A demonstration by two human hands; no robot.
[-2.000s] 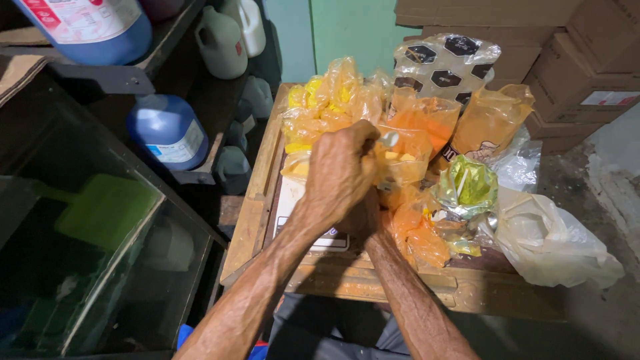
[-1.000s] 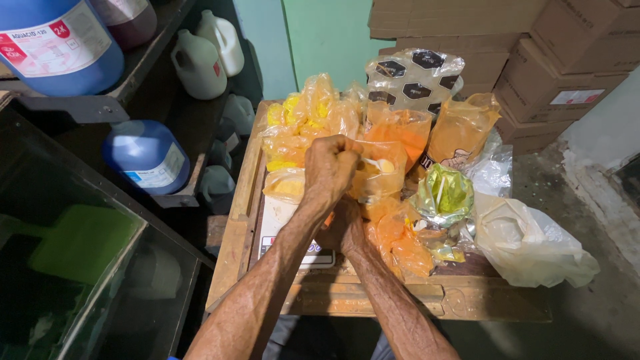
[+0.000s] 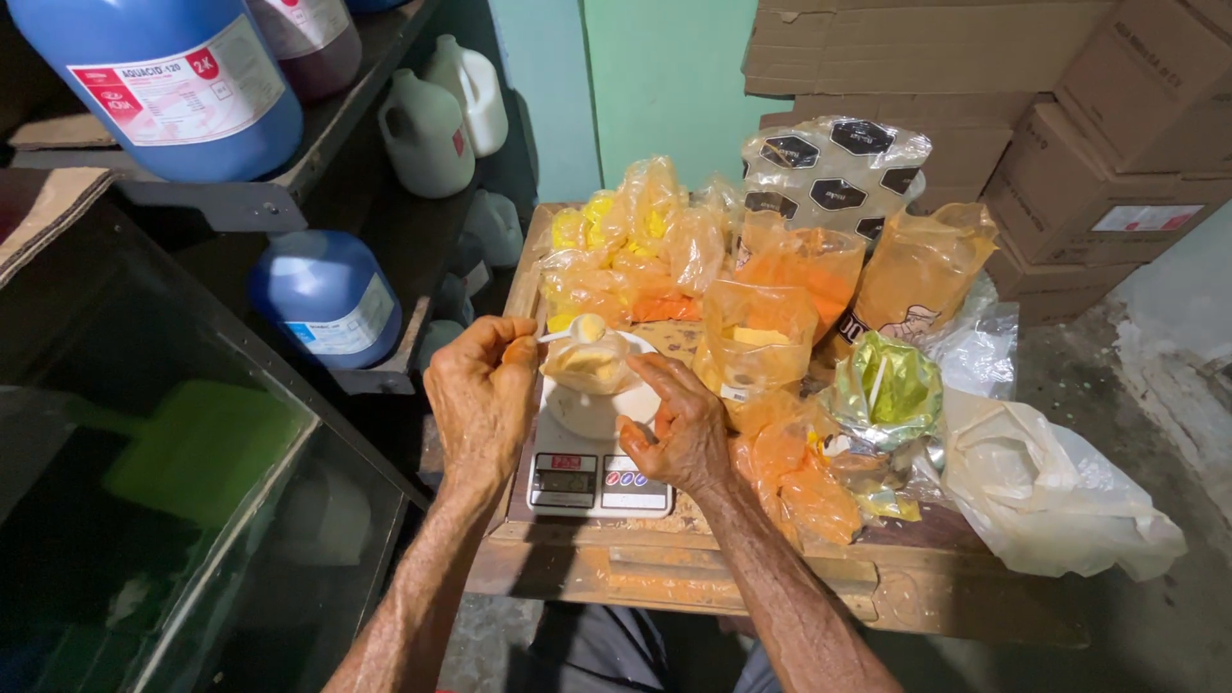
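A white digital kitchen scale (image 3: 602,496) lies on the wooden table (image 3: 674,587). On its round platform stands a small clear plastic bag (image 3: 585,371) of pale yellow powder. My left hand (image 3: 486,390) pinches the handle of a small white measuring spoon (image 3: 587,328), heaped with the powder, over the bag's mouth. Fingers of my right hand (image 3: 681,419), apart and curved, are at the bag's right side; whether they touch it is unclear. Just right of that hand stands an open bag (image 3: 760,337) with pale yellow powder inside.
Yellow-filled bags (image 3: 626,231), an orange-powder bag (image 3: 799,269), a green-lined foil bag (image 3: 890,390) and a white plastic bag (image 3: 1049,481) crowd the table. Shelves with blue jugs (image 3: 322,298) and a glass-sided case (image 3: 192,462) flank the left; cardboard boxes (image 3: 1097,192) stand behind right.
Both hands were together by the open powder bag; now the left is over the small bag on the scale with a heaped spoon, and the right has parted from it, fingers spread.
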